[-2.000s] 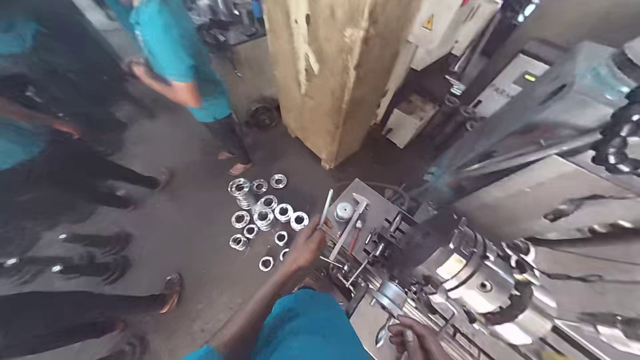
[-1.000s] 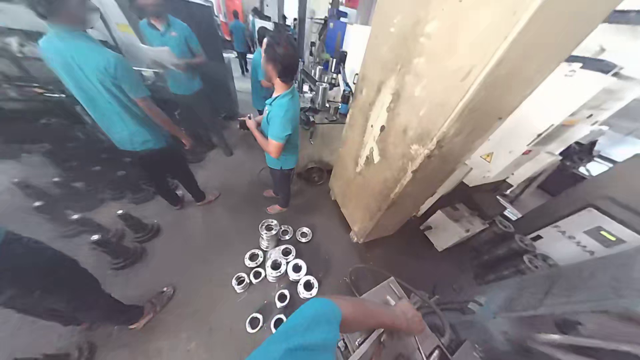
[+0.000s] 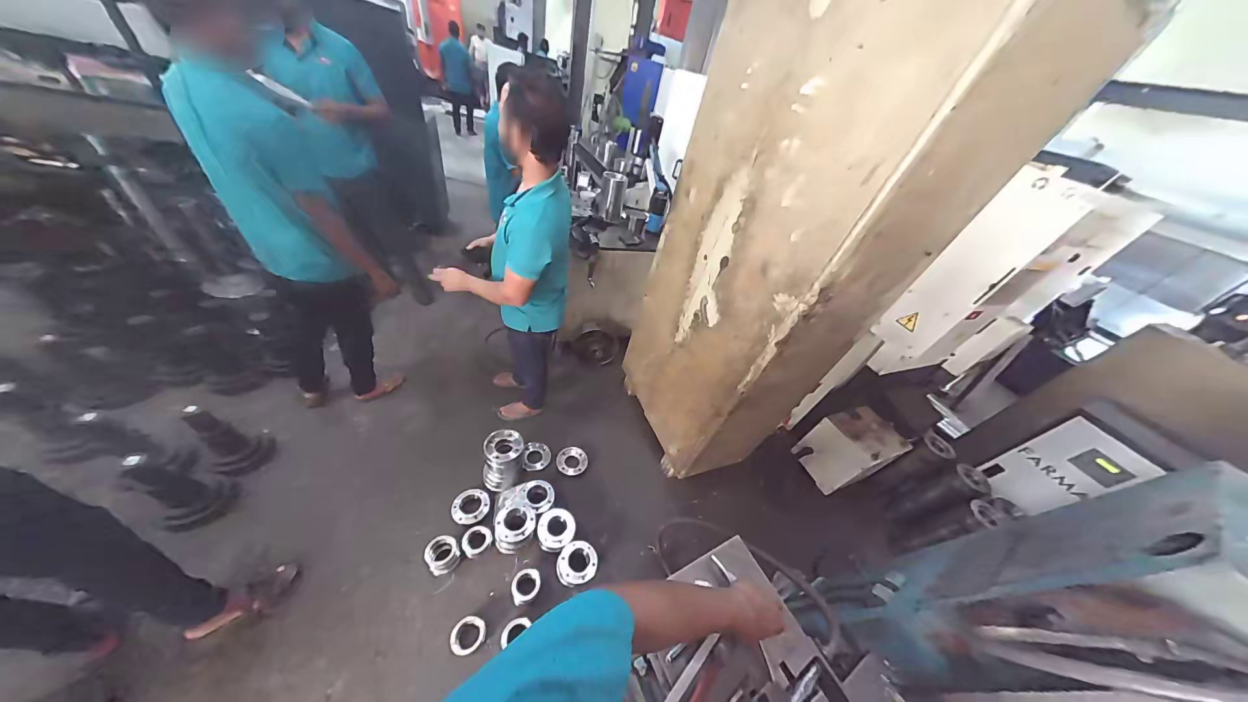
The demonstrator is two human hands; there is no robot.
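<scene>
My left hand (image 3: pixel 756 611) reaches out over a metal tool tray (image 3: pixel 746 565) beside the machine, low in the view right of centre. Its fingers are blurred, and whether they hold something cannot be made out. A slim metal tool lies on the tray just beyond the wrist, and more metal tools lie below the forearm. My right hand is out of the picture. Left of the tray, machined metal flange rings (image 3: pixel 514 524) lie on the floor, some stacked and some single.
A large worn pillar (image 3: pixel 770 244) rises ahead. Several co-workers in teal shirts stand beyond and to the left, one (image 3: pixel 531 244) near the rings. Dark flanged shafts (image 3: pixel 219 439) stand on the floor at left. A blue-grey machine part (image 3: pixel 1063 565) fills the lower right.
The view has swung up and leftward, away from the lathe chuck. Two seconds ago my left hand held a rod and my right hand was at the machine; the right hand has since left view.
</scene>
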